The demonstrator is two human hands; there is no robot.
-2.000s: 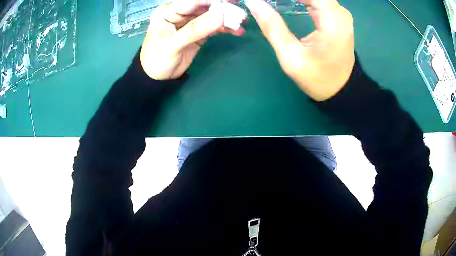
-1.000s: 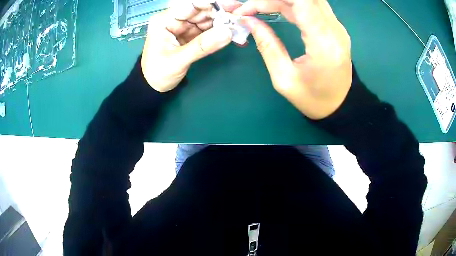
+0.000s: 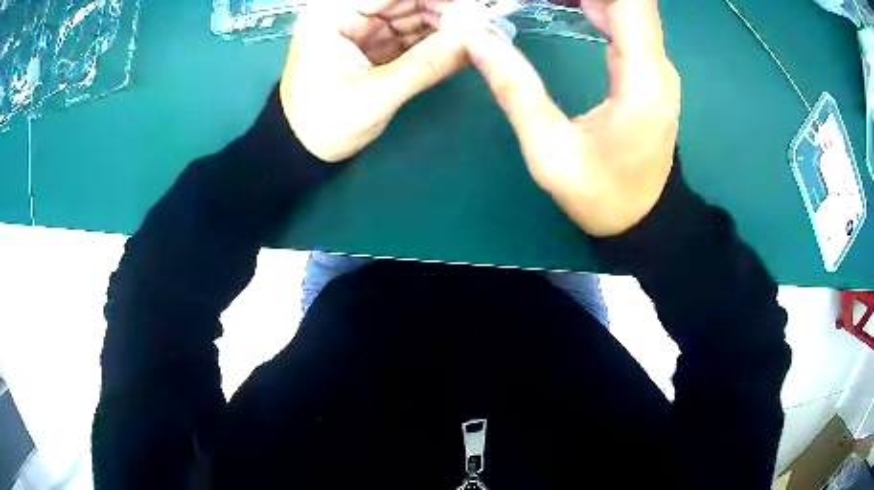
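My left hand (image 3: 350, 91) and my right hand (image 3: 599, 134) meet near the top edge of the picture, above the green bench. Between their fingertips is a small white part (image 3: 470, 19), pinched by both hands. It is blurred and partly hidden by the fingers, so its shape is hard to tell. The fingertips at the top are close to the picture's edge.
A compartment blister tray (image 3: 62, 53) lies at upper left. The ribbed tray (image 3: 251, 19) shows behind my left hand. A small parts box (image 3: 829, 187) with white pieces lies at right, by a thin stick (image 3: 767, 50). A red stool part (image 3: 856, 318) shows below.
The view has turned and shifted slightly. Both hands stay together on the small white part; the dark tip seen above it a second ago no longer shows.
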